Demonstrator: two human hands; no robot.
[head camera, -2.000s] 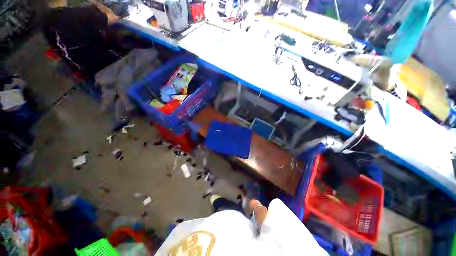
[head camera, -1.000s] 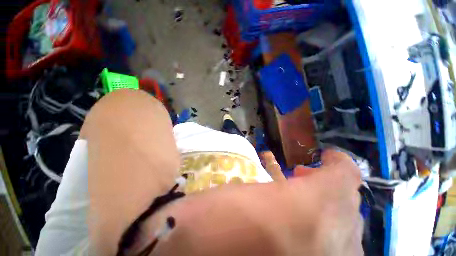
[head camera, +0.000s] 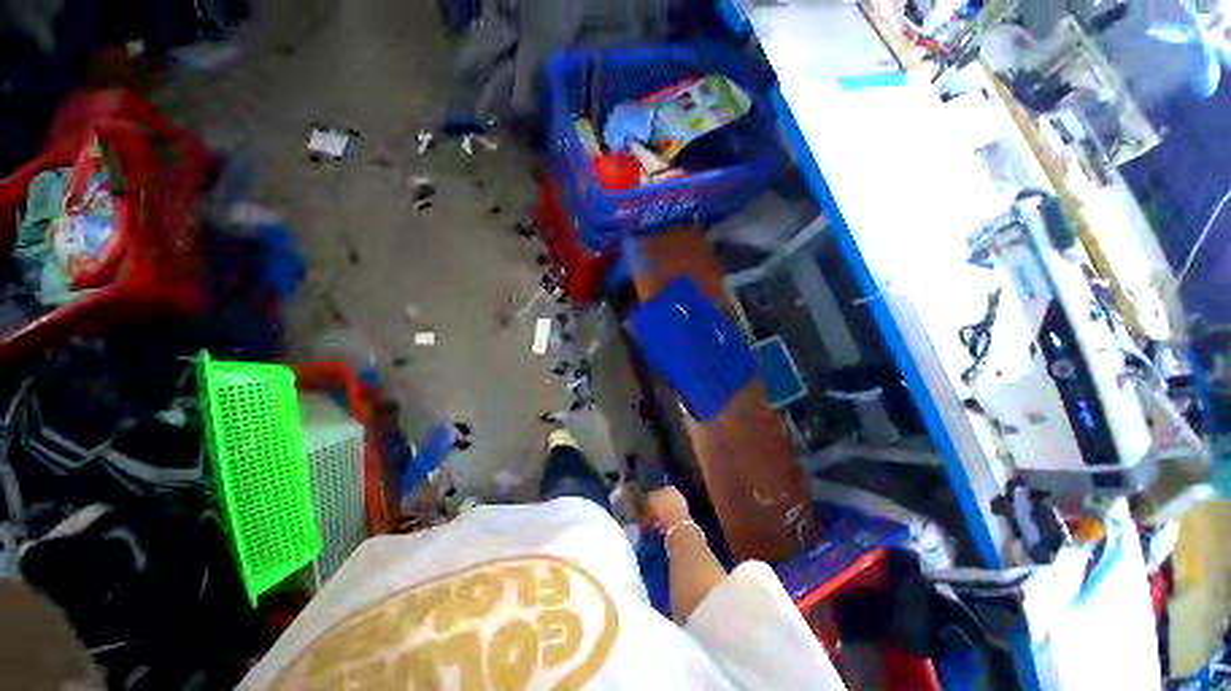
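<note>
My right hand (head camera: 662, 510) is small and blurred below the centre, with a bracelet at the wrist. It hangs beside the wooden bench (head camera: 743, 486), and its fingers cannot be made out. A blurred skin-coloured shape at the lower left edge seems to be part of my left hand or arm (head camera: 41, 648), cut off by the frame. A green perforated basket (head camera: 257, 473) stands tilted at the left. Black fabric with white stripes (head camera: 128, 459) lies beside it. A blue square pad (head camera: 693, 348) lies on the bench.
A blue crate (head camera: 662, 203) with colourful items stands beyond the bench. A red basket (head camera: 162, 230) holding cloth is at upper left. A blue-edged sewing table (head camera: 878, 284) with a sewing machine (head camera: 1053, 365) runs along the right. Scraps litter the grey floor (head camera: 392, 270).
The large bare forearm and hand that crossed close in front of the camera have left the middle. The view has shifted, showing more of the green basket and blue crate.
</note>
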